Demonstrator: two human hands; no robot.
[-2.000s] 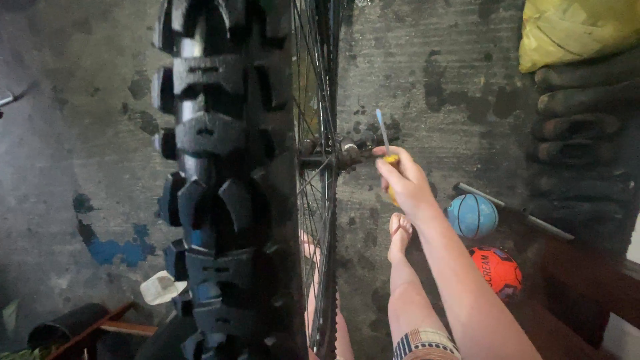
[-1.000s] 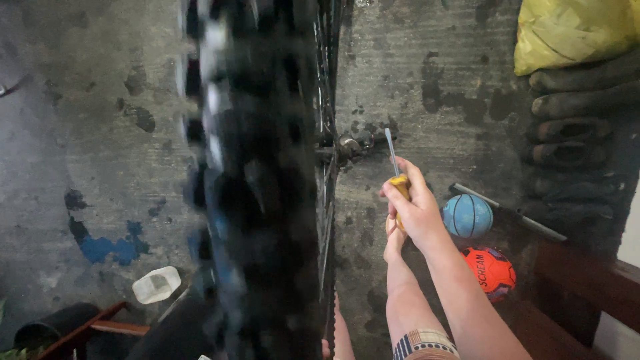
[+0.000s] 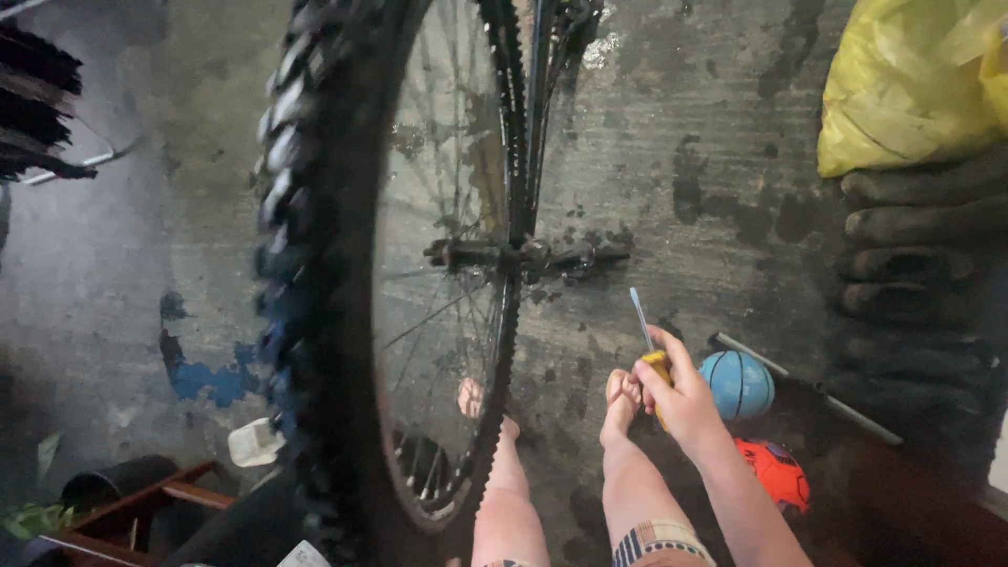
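My right hand (image 3: pixel 673 378) is closed around the yellow handle of a flat-blade screwdriver (image 3: pixel 642 319), its blade pointing up and away from me. The screwdriver stands apart from the bicycle, to the right of and below the wheel hub (image 3: pixel 480 253). A bicycle wheel with a knobby black tire (image 3: pixel 315 260) rises close to the camera, left of the hand, and part of it is blurred. Thin spokes and a toothed black ring show beside it. My left hand is out of the frame.
A blue ball (image 3: pixel 738 384) and an orange-red ball (image 3: pixel 776 475) lie right of my forearm, near a metal rod (image 3: pixel 858 417). Dark boots (image 3: pixel 906 224) and a yellow plastic bag (image 3: pixel 906 94) line the right side. A white container (image 3: pixel 256 442) and a wooden frame (image 3: pixel 197 494) are at lower left.
The wheel now appears angled, with its spokes and hub in sight, where the tire covered them before. My right hand with the screwdriver has moved away from the hub.
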